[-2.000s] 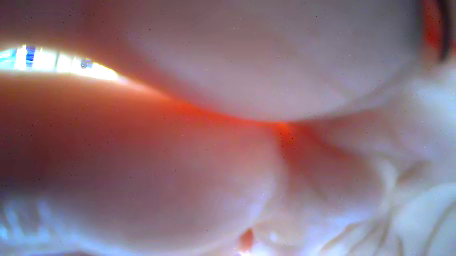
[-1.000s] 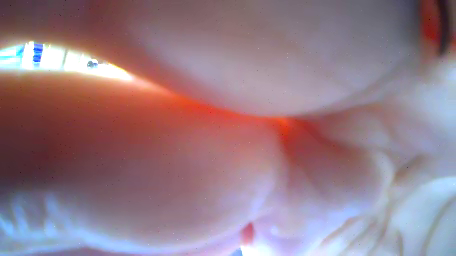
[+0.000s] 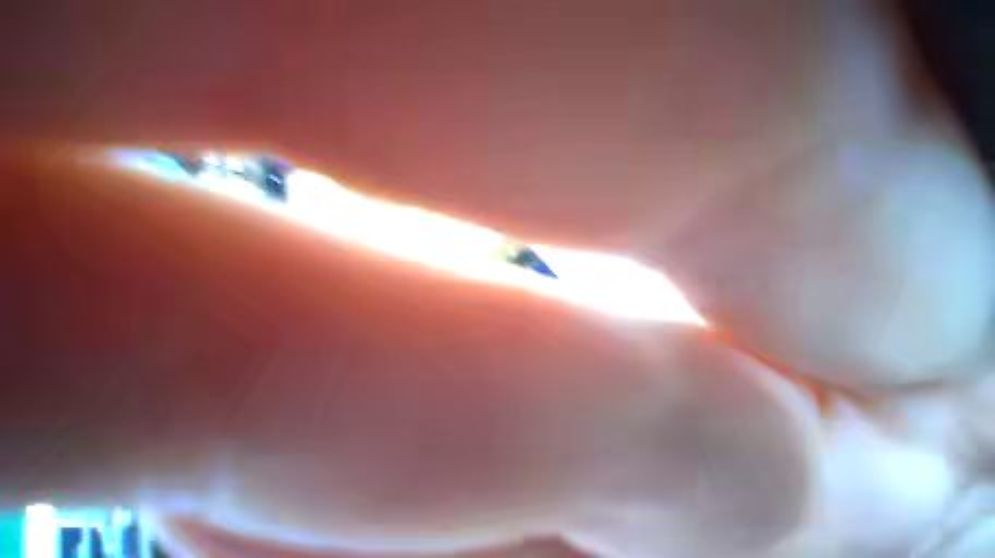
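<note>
Blurred bare fingers fill nearly the whole view, right up against the camera. One broad finger lies across the lower half. Another finger lies across the upper half, and a pale rounded fingertip or knuckle shows at the right. I cannot tell whether they belong to my left hand or my right hand, or to both. No held part shows. The work in front of me is hidden behind the fingers.
A thin, overbright gap between the fingers shows small dark and bluish patches too blurred to name. Blue and white stripes show at the bottom left corner. A dark area lies at the top right corner.
The fingers have shifted over the lens. The bright gap has grown longer and now reaches farther right. The striped patch at the bottom left has come into view.
</note>
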